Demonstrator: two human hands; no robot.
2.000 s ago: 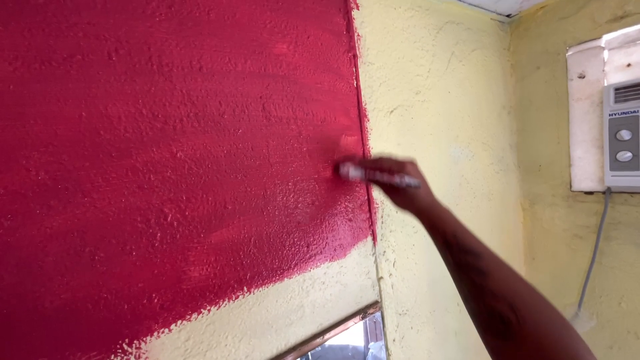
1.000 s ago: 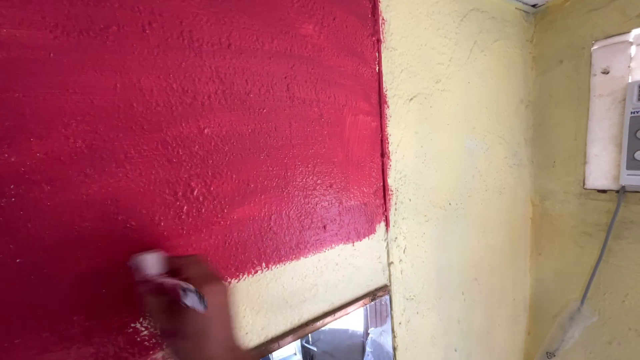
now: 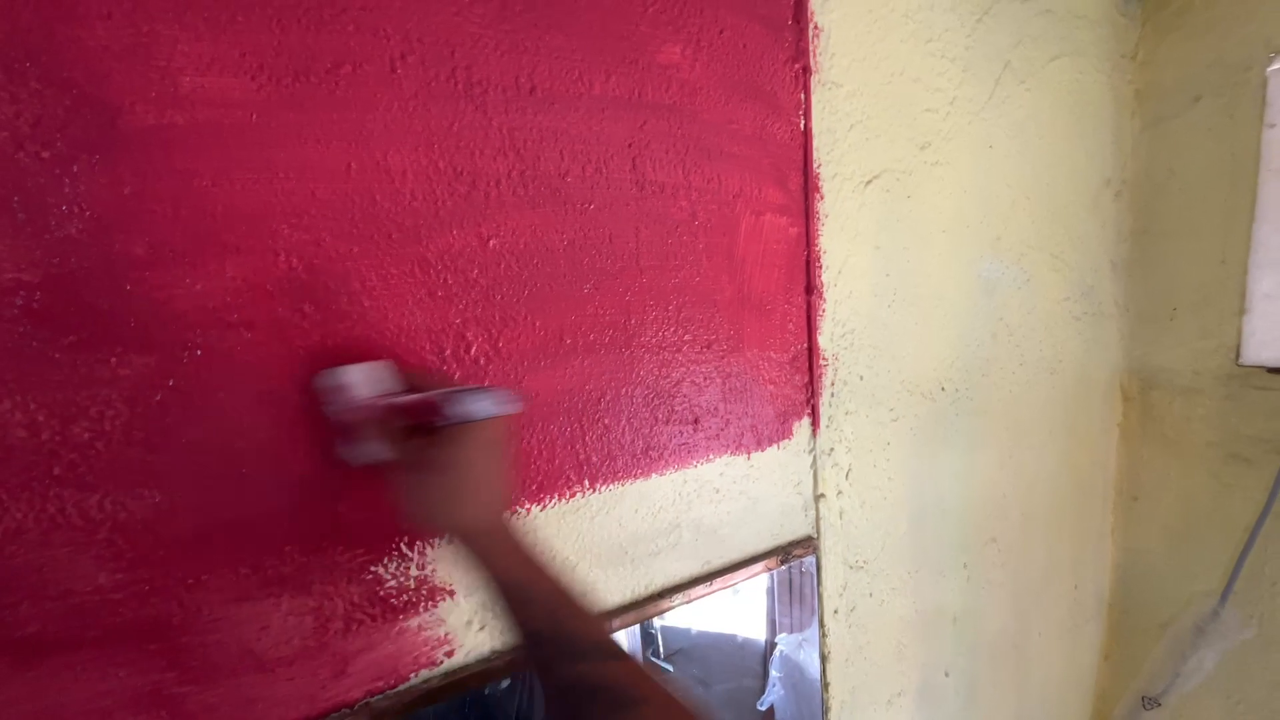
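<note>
My right hand point(image 3: 455, 465), blurred by motion, is closed around a paintbrush point(image 3: 385, 405) against the red-painted part of the wall point(image 3: 560, 220). The brush handle points to the right, and the brush head is on the left, over red paint. Red paint spans most of the wall up to a vertical edge, with a ragged lower border above an unpainted cream strip point(image 3: 680, 520). Below the hand, thin red strokes leave some cream showing. My left hand is out of view.
A framed opening or mirror point(image 3: 720, 620) lies below the cream strip, with a brown wooden edge. To the right stands a yellow wall point(image 3: 960, 350) with a corner. A grey cable point(image 3: 1250, 540) hangs at the far right, below a pale frame edge point(image 3: 1260, 220).
The right hand with the brush has gone from near the red area's right edge to its lower left part. The view has shifted, and the air conditioner is out of it.
</note>
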